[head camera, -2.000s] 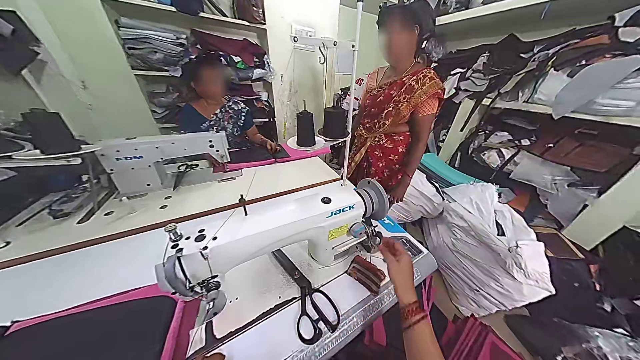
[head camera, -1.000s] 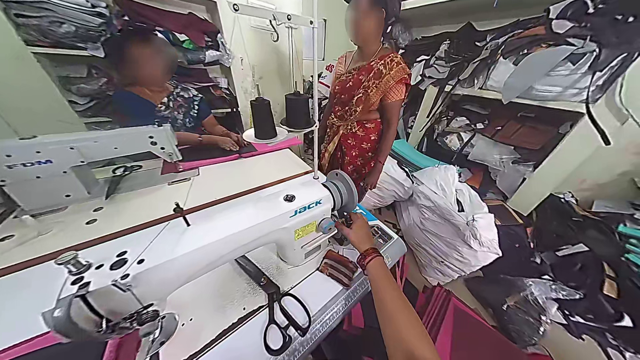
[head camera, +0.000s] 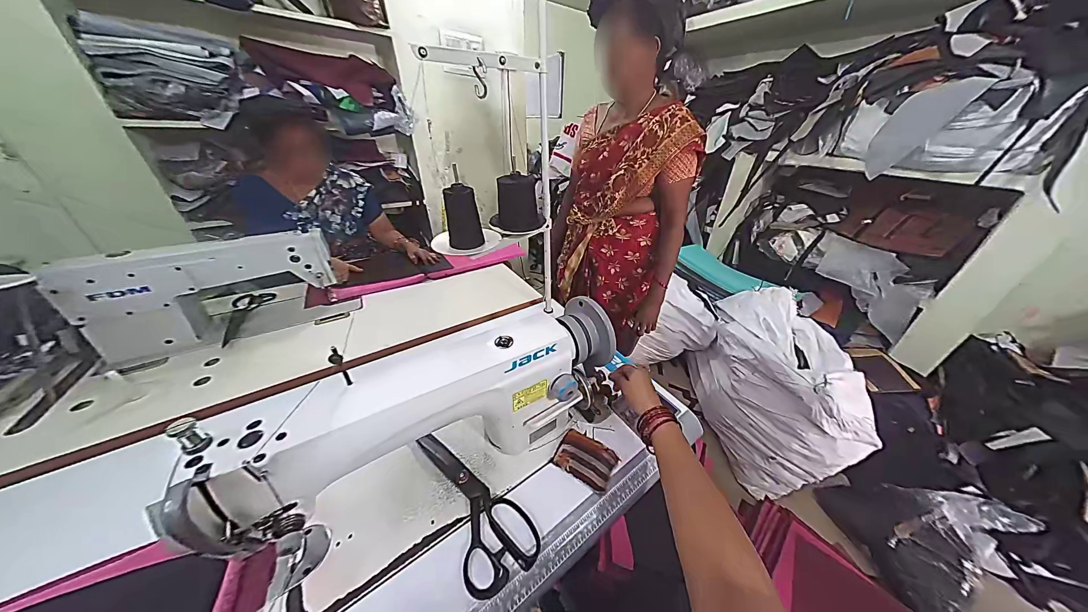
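My right hand (head camera: 633, 389) reaches to the bobbin winder (head camera: 595, 395) beside the handwheel (head camera: 588, 333) of the white Jack sewing machine (head camera: 408, 382); its fingers are bent there, and what they hold cannot be made out. Red bangles circle the wrist. My left hand is out of view. Black-handled scissors (head camera: 480, 518) lie on the machine bed, near a striped brown bundle (head camera: 586, 460). Black fabric with pink edging (head camera: 110, 578) lies at the needle end, lower left.
Behind stands an FDM sewing machine (head camera: 187, 293), where a seated person handles dark and pink material (head camera: 391, 270). Another person in a red sari (head camera: 625, 221) stands beyond the handwheel. Black thread cones (head camera: 463, 217), a white sack (head camera: 778, 391) and piled shelves surround the table.
The view has shifted between frames. My right hand stays beside the handwheel throughout. The standing person's arm hangs down in each frame.
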